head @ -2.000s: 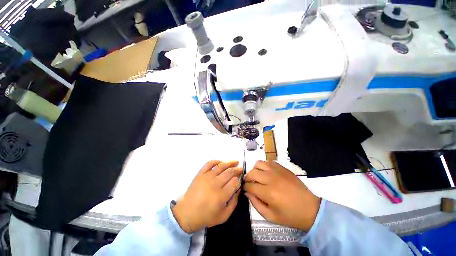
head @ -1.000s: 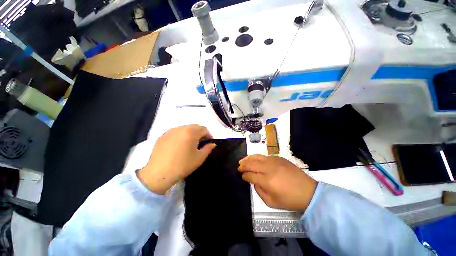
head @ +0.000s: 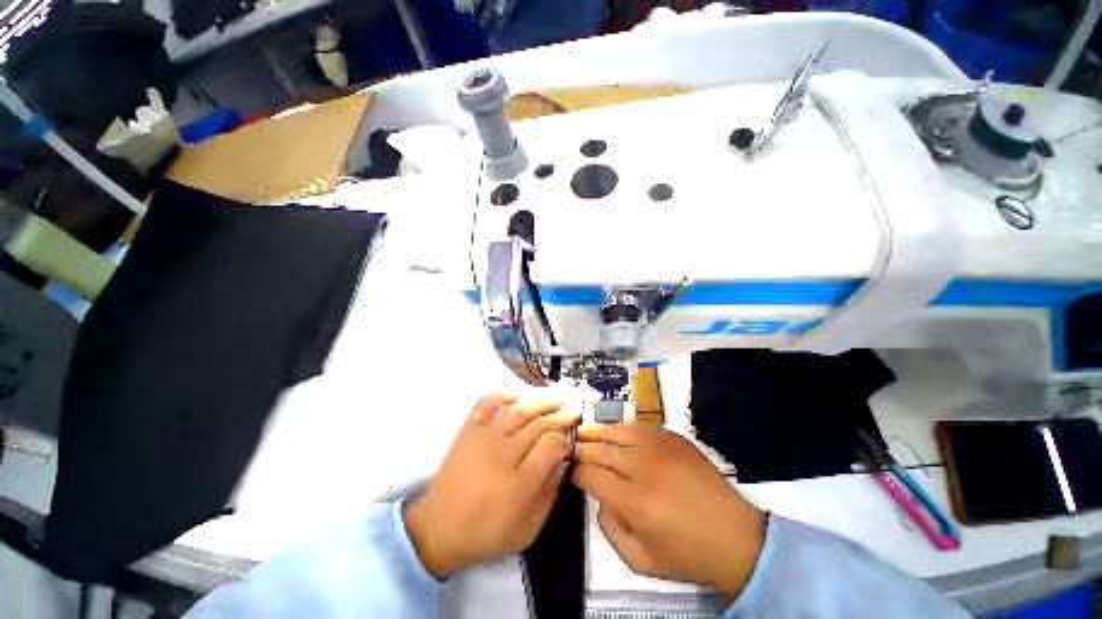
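My left hand (head: 502, 484) and my right hand (head: 653, 496) are side by side just in front of the presser foot (head: 608, 409). Their fingertips meet on a narrow black fabric panel (head: 557, 556), pinching its edge between them. The panel hangs down toward the table's front edge, and its upper end is hidden under my fingers. The white sewing machine (head: 701, 218) with a blue stripe stands directly behind. The tan-gold seam guide (head: 648, 395) is just right of the foot.
A large black panel (head: 206, 363) lies flat at left. Small black pieces (head: 779, 411) lie under the machine arm. Pink and blue tools (head: 909, 496), a black phone (head: 1021, 469) and a small brown block (head: 1062, 553) are at right. Brown card (head: 278, 151) is behind left.
A second ago the panel lay spread wide with my hands apart. Now my left hand has come right to meet my right hand, and the panel shows narrower. The view has shifted.
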